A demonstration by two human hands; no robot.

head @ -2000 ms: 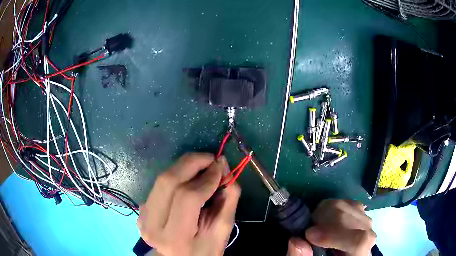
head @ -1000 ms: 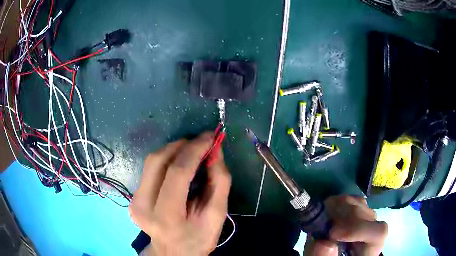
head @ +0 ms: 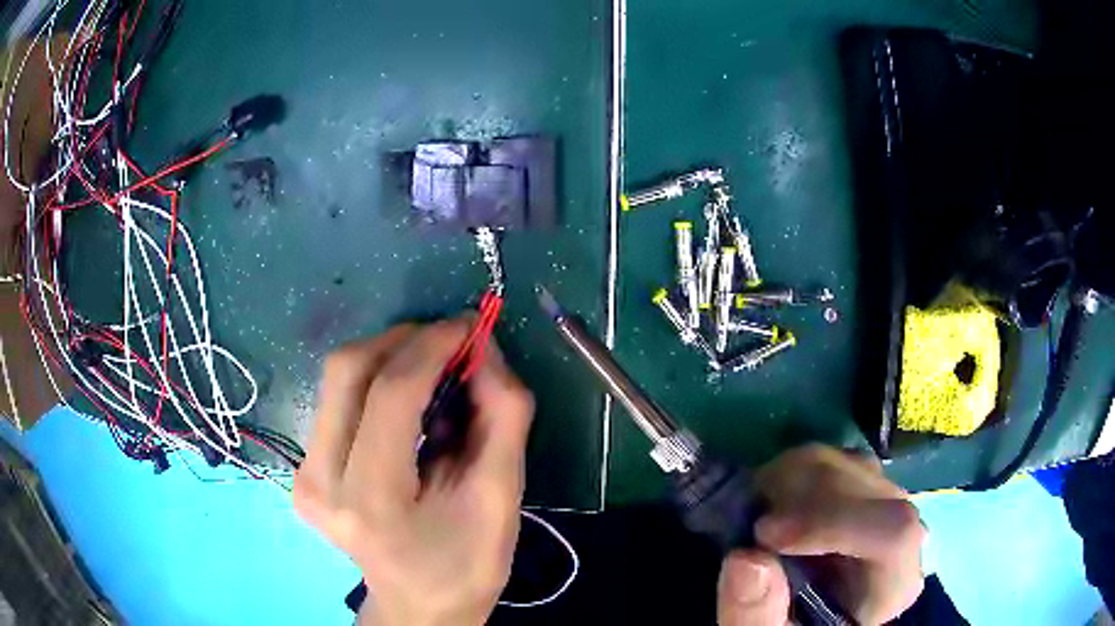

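A small black holding jig (head: pixel 483 190) lies on the green bench mat. A silver barrel connector (head: pixel 490 257) sticks out of its near side. My left hand (head: pixel 422 452) pinches red wires (head: pixel 484 328) whose ends meet the connector's near end; darker leads run through my fingers. My right hand (head: pixel 831 532) grips the soldering iron (head: pixel 624 397) by its black handle. The iron's tip points up and left, a little to the right of the wire joint and apart from it.
A pile of silver connectors with yellow ends (head: pixel 721 275) lies right of the jig. A black iron stand (head: pixel 874 245) with a yellow sponge (head: pixel 948 367) is at the right. Tangled red, white and black wires (head: pixel 147 306) lie at the left.
The iron's tip was at the wire joint two seconds ago and has come away to the right. The left hand still holds the red wires at the connector. The whole view has shifted left.
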